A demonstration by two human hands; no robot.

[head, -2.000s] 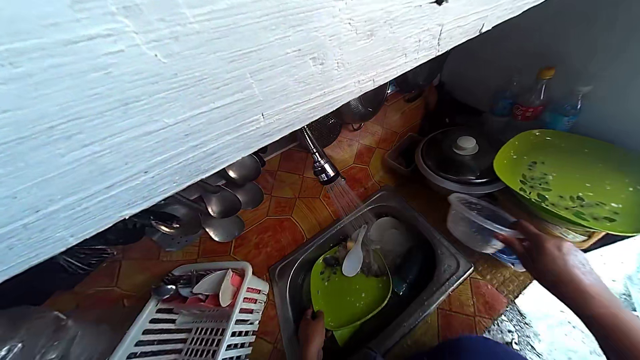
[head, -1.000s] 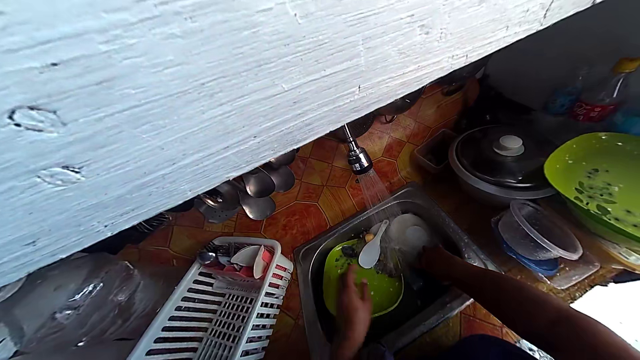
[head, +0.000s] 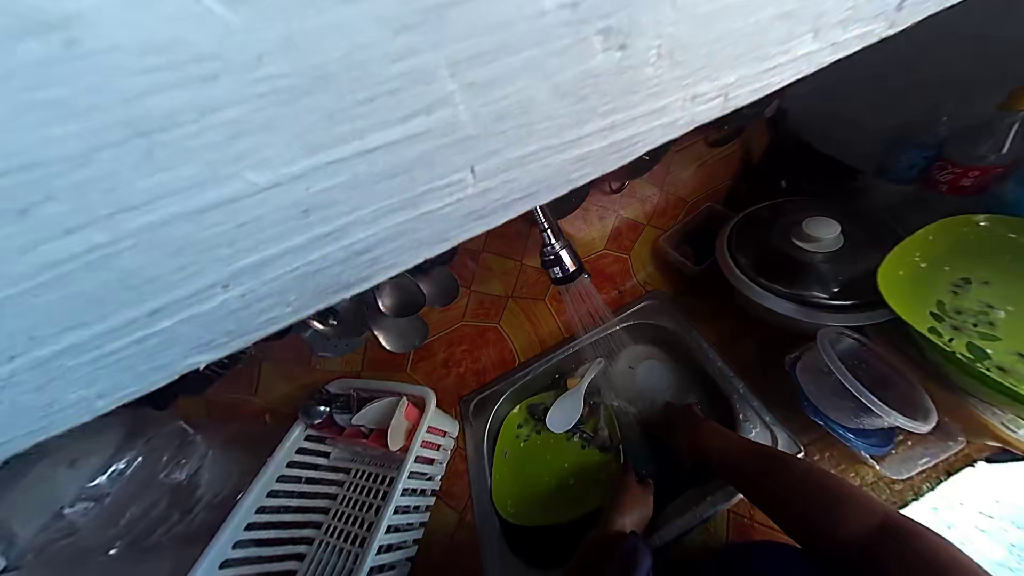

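Note:
Water sprays from a chrome faucet head point(head: 563, 264) into a metal sink point(head: 504, 384). My left hand point(head: 628, 504) is at the lower right edge of a green plate point(head: 552, 480) in the sink; its fingers are partly hidden. A white spoon point(head: 566, 408) lies across the plate's upper part, beside dark food scraps. My right hand point(head: 680, 428) is low in the right half of the sink, dark and blurred, just below a pale round dish point(head: 646, 376) under the spray. Whether it grips anything cannot be seen.
A white plastic dish rack point(head: 384, 480) with cutlery stands left of the sink. On the right are a lidded pot point(head: 800, 264), a clear plastic container point(head: 872, 384), and another green plate point(head: 960, 296). A white-painted board point(head: 400, 160) crosses above.
My right hand has gone from the clear container on the right into the sink. The container now rests on the counter. My left hand has moved from over the green plate to its lower right edge.

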